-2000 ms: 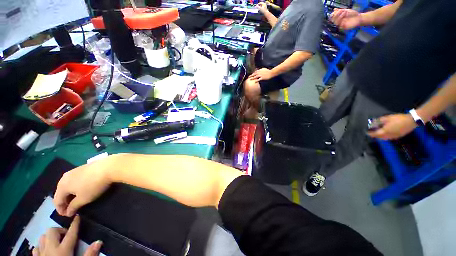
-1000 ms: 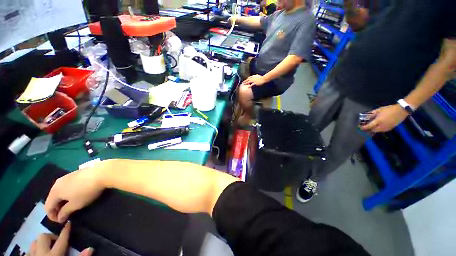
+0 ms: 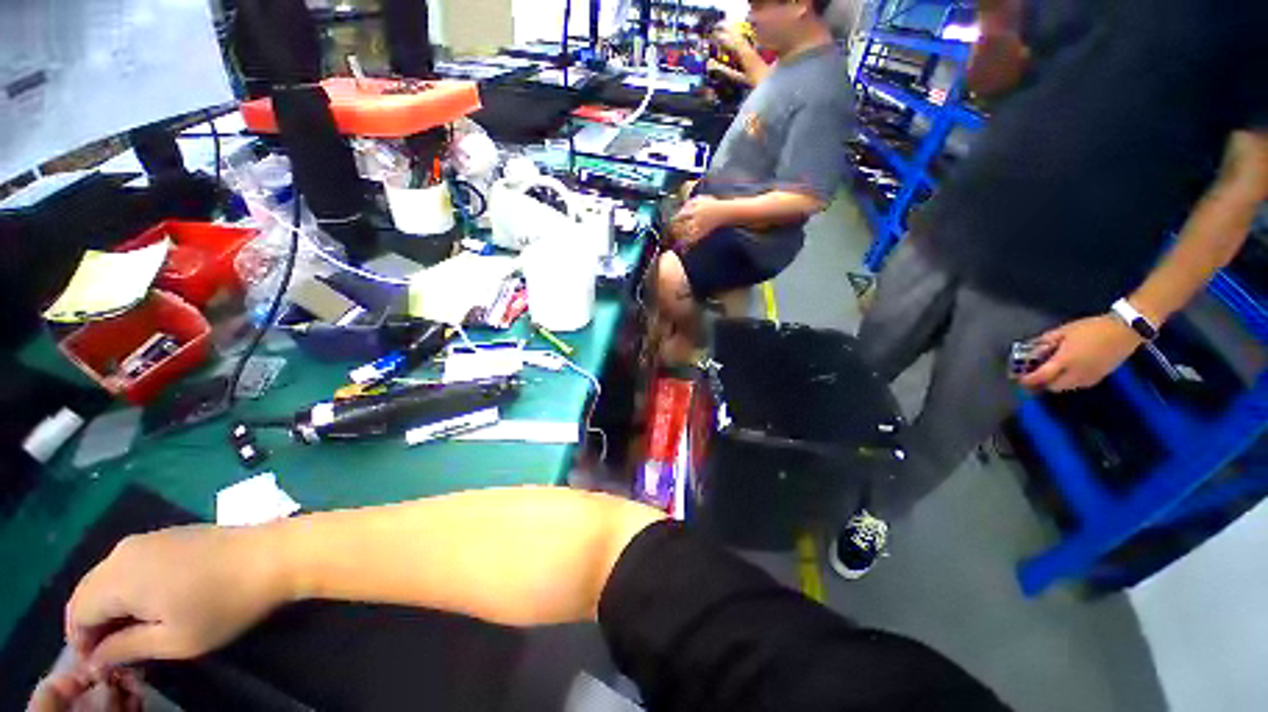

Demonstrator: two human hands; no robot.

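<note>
My right hand (image 3: 174, 598) is at the lower left, its bare forearm crossing above the work. Its thumb and fingers are bent together; whether they pinch something cannot be told. My left hand (image 3: 86, 689) shows only as fingertips at the bottom left corner, close against my right fingers. The rest of it is cut off by the edge. The black laptop part (image 3: 376, 654) lies below my right forearm, partly hidden by it. The black mat (image 3: 118, 536) shows beyond my right hand.
A small white scrap (image 3: 256, 501) lies on the green bench (image 3: 376, 480). Beyond are a long black tool (image 3: 403, 410), a pale strip (image 3: 522, 431), red bins (image 3: 139, 348) and a white container (image 3: 561, 285). A black bin (image 3: 800, 417) and two people are at the right.
Both hands have moved toward the lower left and closer together. The white sheet under them has gone out of sight. More of the white scrap shows. The seated person's arm has shifted.
</note>
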